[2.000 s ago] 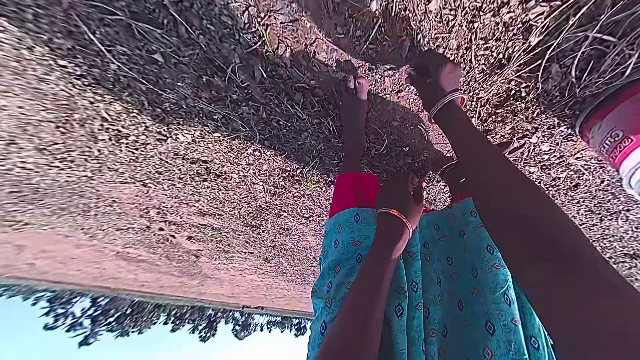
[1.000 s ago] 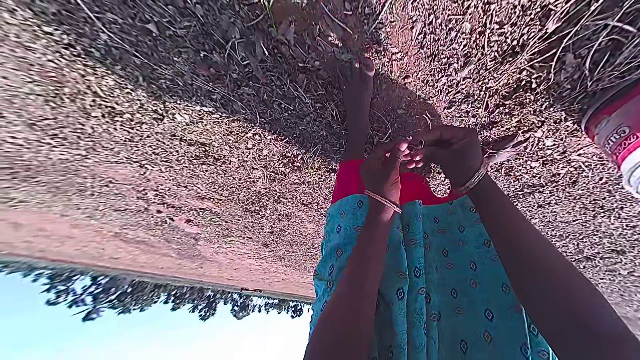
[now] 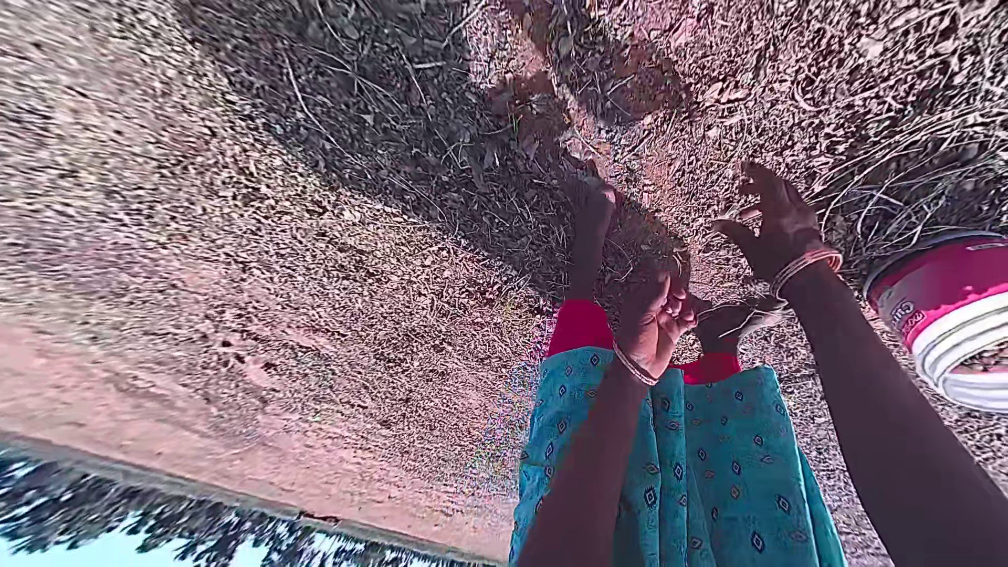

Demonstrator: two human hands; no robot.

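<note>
My left hand (image 3: 660,319) is above the hem of the turquoise patterned garment (image 3: 669,465), its fingers curled in toward the palm; whether something small lies in them cannot be told. Farther right and forward, my right hand (image 3: 768,216) hangs over the leaf litter (image 3: 701,150) with thumb and fingers apart, and nothing clear shows in it. Both wrists wear bangles. A red and white plastic bucket (image 3: 937,287) bearing writing stands right of my right forearm, with small brown pieces (image 3: 984,358) visible inside its rim.
My bare feet (image 3: 591,197) are on the littered ground, with red cuffs (image 3: 580,327) above them. Dry grass stalks (image 3: 898,173) lie at the upper right. Bare reddish soil (image 3: 157,402) stretches to the lower left, toward distant trees (image 3: 94,504).
My hands were together at the fingertips one second ago and are now apart. My right hand has moved outward and forward. More of the bucket shows.
</note>
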